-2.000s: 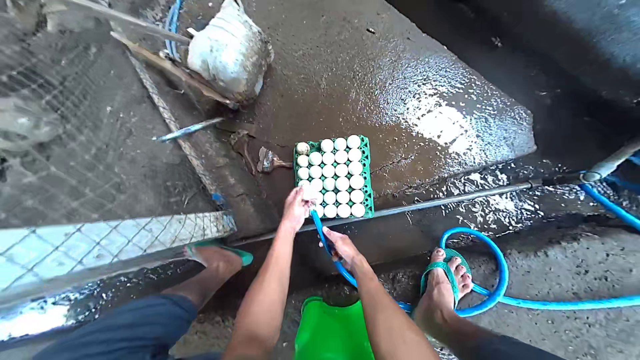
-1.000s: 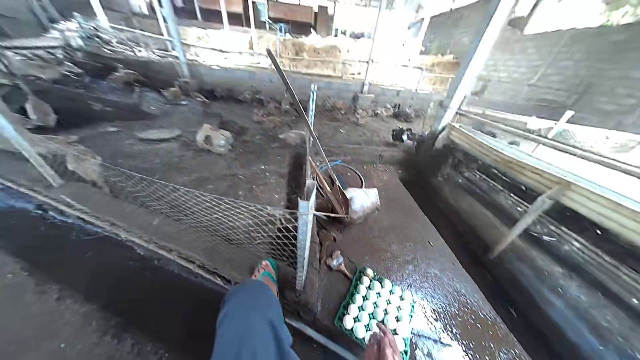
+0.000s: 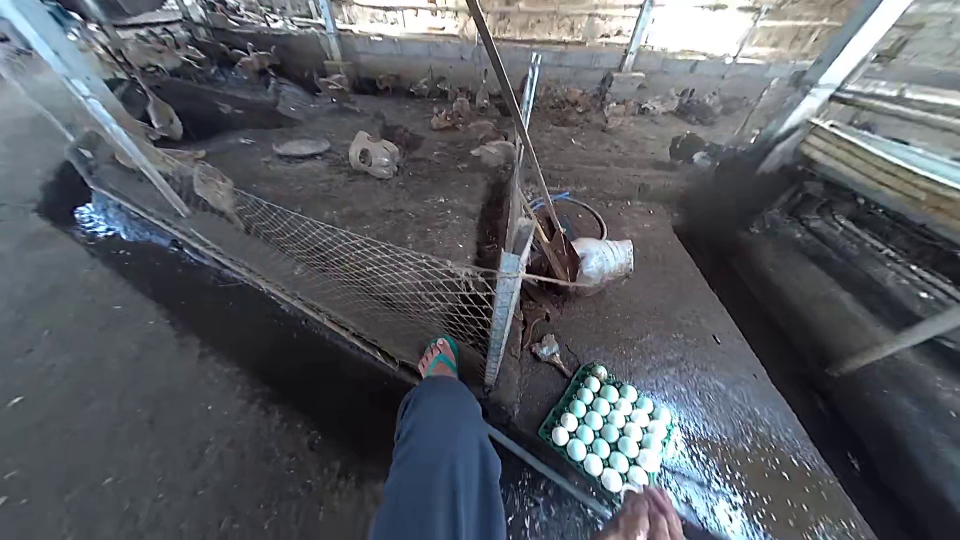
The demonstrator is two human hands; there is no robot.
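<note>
A green egg tray (image 3: 545,429) filled with rows of whitish eggs (image 3: 610,433) lies on the wet concrete slab, right of centre in the low part of the head view. At the bottom edge, what looks like my left hand (image 3: 646,517) is at the tray's near corner, close to the nearest eggs. It is cut off by the frame and blurred, so whether it holds anything cannot be told. My right hand is out of view. A small dirty object with a thin handle (image 3: 550,352) lies just beyond the tray.
Wire netting (image 3: 375,274) runs to a post (image 3: 504,319) beside my foot in a green flip-flop (image 3: 439,357). Behind stand a spade (image 3: 562,255), a whitish sack (image 3: 602,261) and a hose loop. A dark channel crosses below; birds are at the back.
The view has swung up and left. Two seconds ago my right hand held a blue hose and my left was at the tray's near edge; the hose in hand is now out of view.
</note>
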